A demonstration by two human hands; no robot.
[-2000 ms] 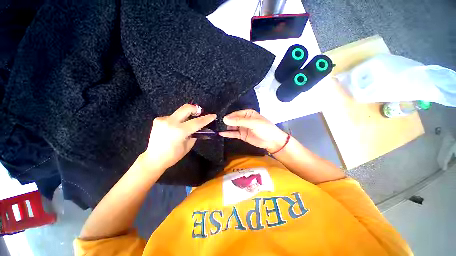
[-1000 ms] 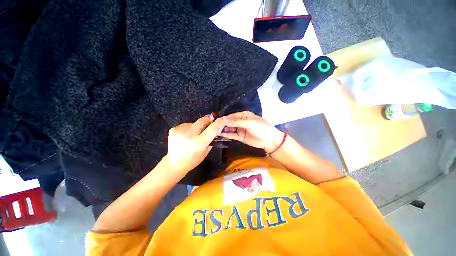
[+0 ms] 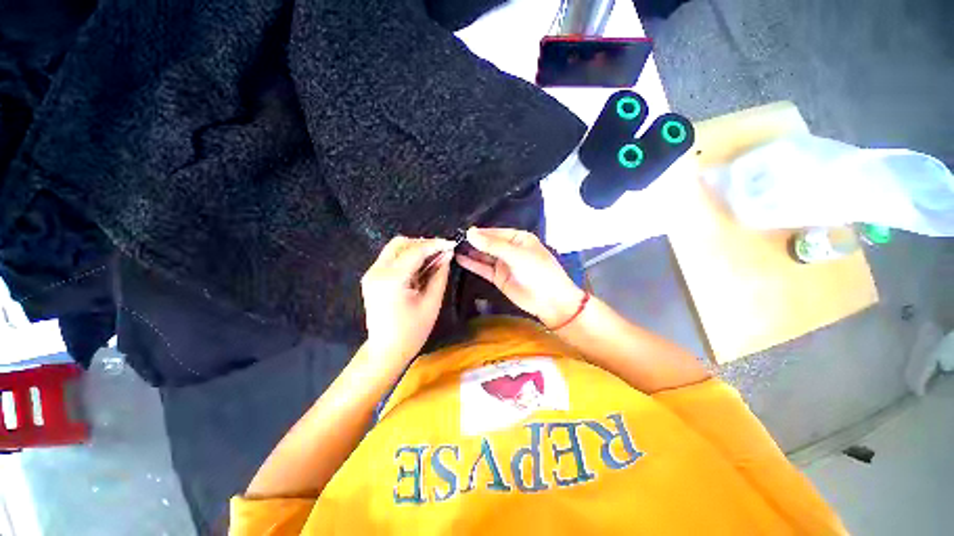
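The black garment (image 3: 220, 157) lies in a large heap over the table and my lap, its nubbly dark face up. My left hand (image 3: 401, 290) and my right hand (image 3: 526, 274) meet at its near edge, fingertips nearly touching. Both pinch a small dark fold of the garment there. A thin dark item shows against my left palm, too blurred to name. A red cord circles my right wrist. I cannot make out a needle or thread.
Three black cones with green ring ends (image 3: 631, 156) stand right of the garment on the white table. Behind them are a dark phone-like rectangle (image 3: 593, 63) and a steel flask (image 3: 584, 18). A wooden board (image 3: 769, 298) bears a plastic bag and bottle. A red basket (image 3: 42, 406) is at lower left.
My left hand has moved right and closed in on my right hand; the thin tool seen between them earlier no longer shows clearly. The view has shifted slightly.
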